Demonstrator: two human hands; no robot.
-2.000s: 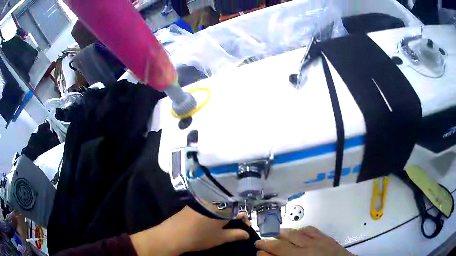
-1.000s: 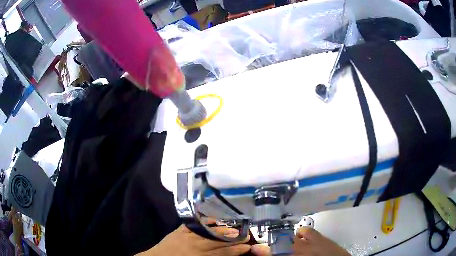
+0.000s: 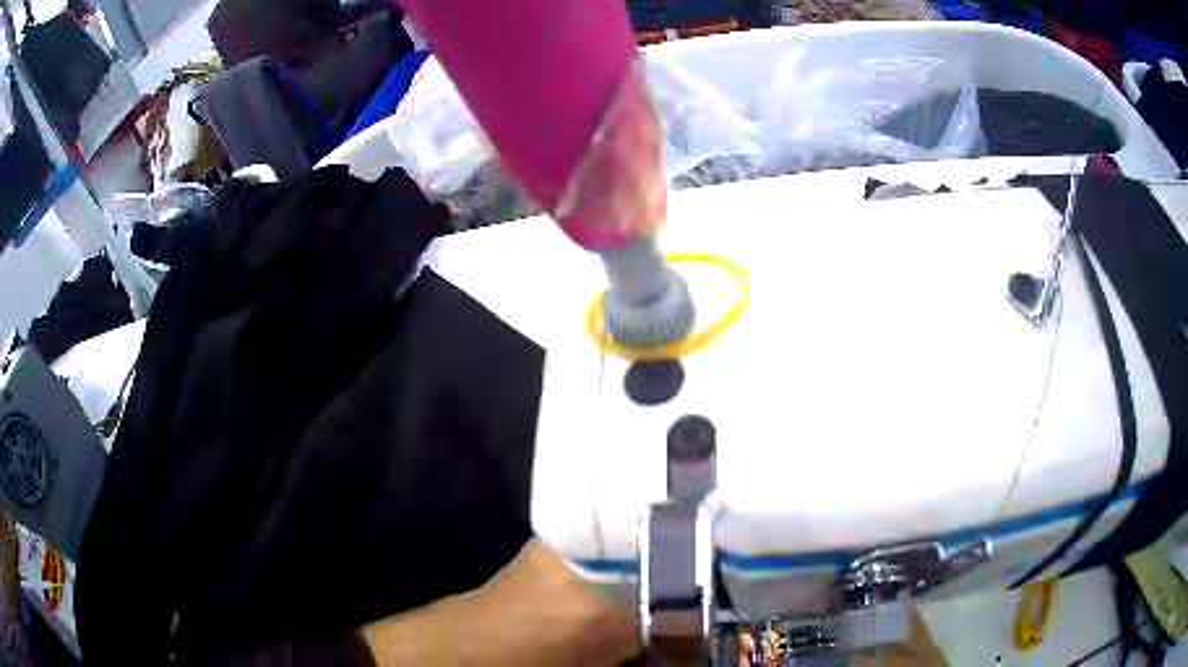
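Note:
The black garment (image 3: 326, 430) lies in a large soft heap left of the white sewing machine head (image 3: 847, 391). My left hand (image 3: 521, 612) reaches in from the bottom edge over the garment's lower part; its fingers are hidden behind the machine's front end. Only a small patch of my right hand (image 3: 922, 646) shows at the bottom edge, below the silver tension assembly (image 3: 879, 586). The upright metal take-up guard (image 3: 678, 573) stands between the hands. The needle area is mostly hidden; small metal parts and a bit of skin show there.
A pink cone (image 3: 560, 117) rises above the head, with a yellow ring (image 3: 717, 341) at its base. Black bands (image 3: 1146, 300) wrap the arm at right. Yellow snips (image 3: 1034, 612) and partly visible dark shears (image 3: 1140, 625) lie lower right. A plastic-lined white bin (image 3: 1003, 46) stands behind.
The view has shifted, so the machine head sits farther right and lower. The hands show less, with the right hand nearly out of the picture. More of the garment shows beside the head.

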